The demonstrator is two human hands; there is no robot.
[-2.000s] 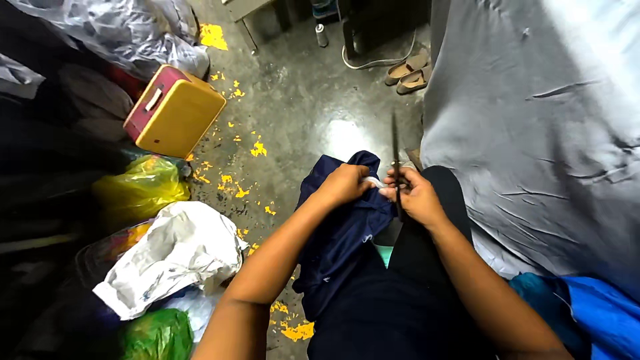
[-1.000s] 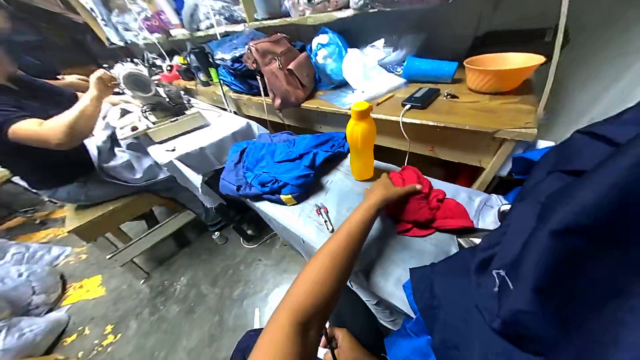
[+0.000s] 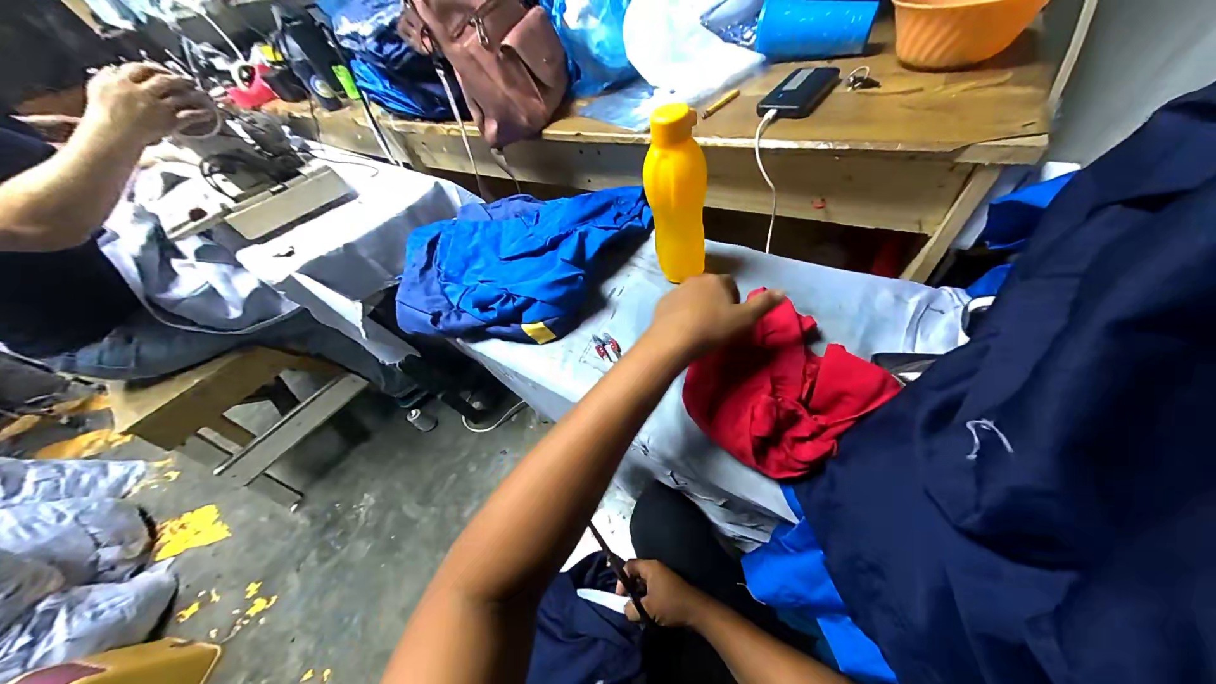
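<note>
My left hand point(image 3: 711, 312) reaches over the worktable, at the upper left edge of a crumpled red cloth point(image 3: 788, 399); its fingers partly hide the contact, so its grip is unclear. Just behind it stands a yellow plastic bottle point(image 3: 676, 199). Low in the view, my right hand point(image 3: 660, 594) is closed around a thin dark metal tool point(image 3: 616, 562), above navy fabric point(image 3: 584, 632) on my lap. A pale strip lies beside those fingers. Blue garments point(image 3: 513, 261) lie left of the bottle, with small red-handled tools point(image 3: 606, 348) in front of them.
Large navy fabric point(image 3: 1045, 427) hangs at the right. Behind, a wooden shelf point(image 3: 883, 123) holds a power bank point(image 3: 800, 91), an orange basket point(image 3: 959, 33) and a brown bag point(image 3: 503, 66). At left, a person sits at a sewing machine point(image 3: 247, 161) on a wooden bench point(image 3: 199, 394).
The view has swung from the floor and my lap to the worktable. My left hand has left the navy fabric and is now at the red cloth. The dark tool remains in my right hand.
</note>
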